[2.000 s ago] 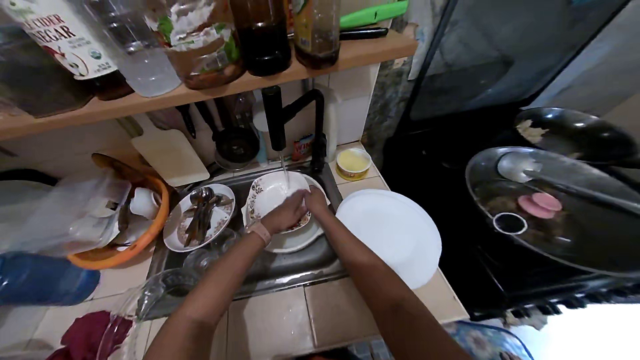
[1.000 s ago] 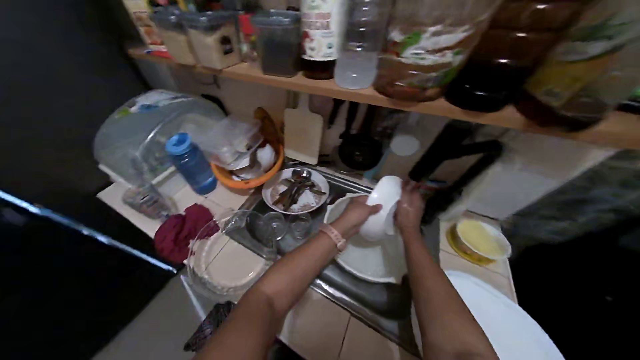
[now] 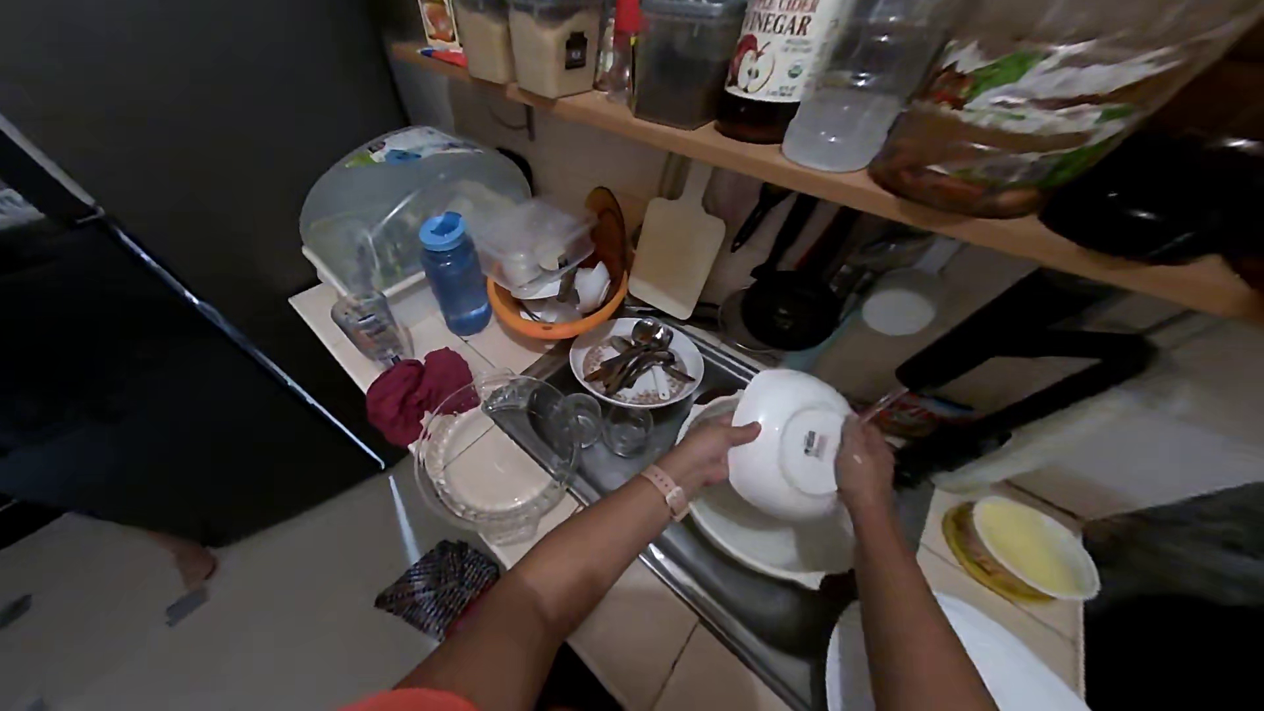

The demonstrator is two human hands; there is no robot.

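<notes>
A white bowl [image 3: 790,444] is tilted on its side between my hands, its underside facing me. My left hand [image 3: 709,450] grips its left edge, thumb on the outside. My right hand [image 3: 865,462] holds the right edge, close to a thin stream of water from the black faucet [image 3: 1017,331]. Below the bowl, a large white basin [image 3: 760,548] sits in the steel sink [image 3: 681,558]. To the left, a patterned bowl [image 3: 640,400] holds several spoons and other cutlery [image 3: 632,363]. Two drinking glasses [image 3: 627,432] lie in the sink beside it.
A clear glass dish [image 3: 494,464] and a maroon cloth [image 3: 420,395] lie left of the sink. Behind are a blue bottle [image 3: 456,276] and an orange basin [image 3: 558,326] of dishes. A wooden shelf [image 3: 691,138] overhangs. At right are a yellow-filled tub [image 3: 1032,548] and white plate [image 3: 978,657].
The view has swung left. Two seconds ago both hands were low over a patterned dish in the sink; now they hold the white bowl raised and tilted above the basin.
</notes>
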